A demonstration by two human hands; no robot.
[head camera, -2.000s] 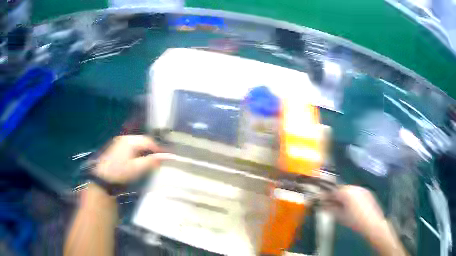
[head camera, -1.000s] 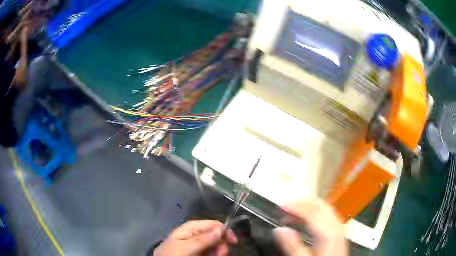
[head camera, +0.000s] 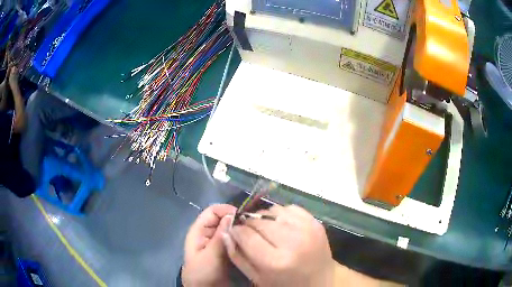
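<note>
My left hand [head camera: 209,246] and my right hand [head camera: 283,244] are together in front of the bench edge, fingers closed on a small wire bundle [head camera: 255,197]. Its thin coloured ends stick up above the fingers and are blurred. A short dark piece with a pale part shows between the fingertips; I cannot tell what it is. Most of the bundle is hidden by the hands. The cream taping machine [head camera: 292,134] stands behind them, its flat base bare. Its orange guard [head camera: 443,47] and the orange lower block [head camera: 407,151] are at its right side.
A loose pile of multicoloured wires [head camera: 174,84] lies left of the machine, some ends over the bench edge. A blue tray [head camera: 64,42] is at upper left. A blue stool [head camera: 70,176] stands on the floor. Another person's arm [head camera: 18,101] is at far left. A fan [head camera: 503,59] is at right.
The view has turned down and left from the machine. My hands have left the machine's sides and come together at the bench front, now closer around the small bundle.
</note>
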